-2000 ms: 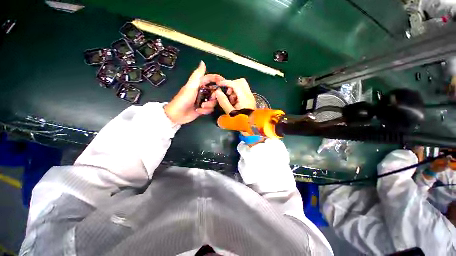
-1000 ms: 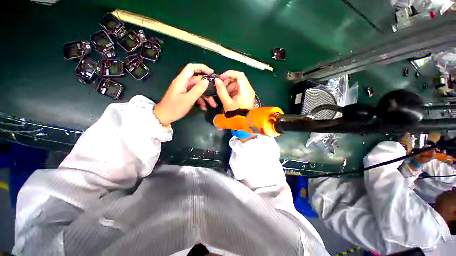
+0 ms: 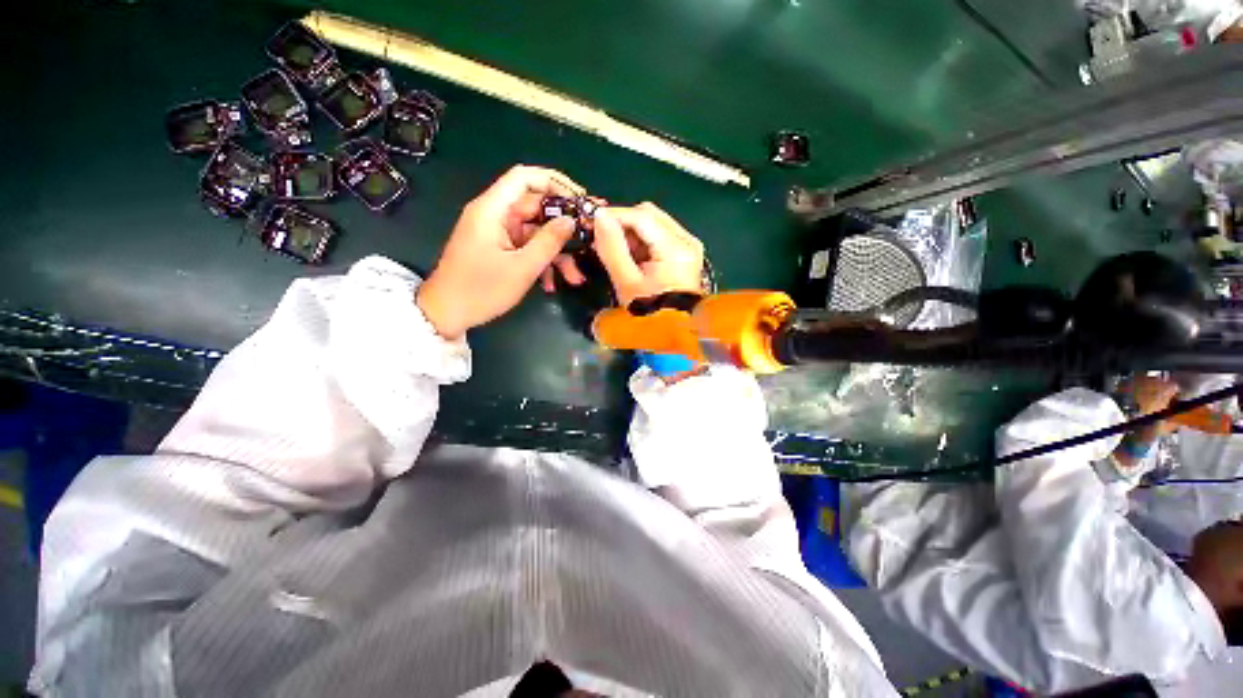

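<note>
My left hand [image 3: 494,256] holds a small dark watch housing [image 3: 570,218] between its fingertips. My right hand [image 3: 652,254] is at the housing's right side, its thumb and fingertips touching or very near it. The orange electric screwdriver [image 3: 698,327] lies across my right palm and wrist, its black end and cable pointing right. Its tip is not clearly visible. A blue band [image 3: 671,364] is on my right wrist. Several dark housings [image 3: 303,175] lie in a loose pile on the left of the mat.
A pale-yellow strip [image 3: 532,98] lies beyond my hands, with a single dark housing [image 3: 789,147] past its right end. A mesh-faced unit [image 3: 872,273], a clear plastic bag [image 3: 957,252] and a metal rail [image 3: 1009,147] are on the right. A neighbour's white sleeve [image 3: 1056,450] shows at lower right.
My hands have come together at the housing, now raised and turned in the fingertips. The screwdriver has shifted slightly right since a second ago. The pile sits further left and up in view.
</note>
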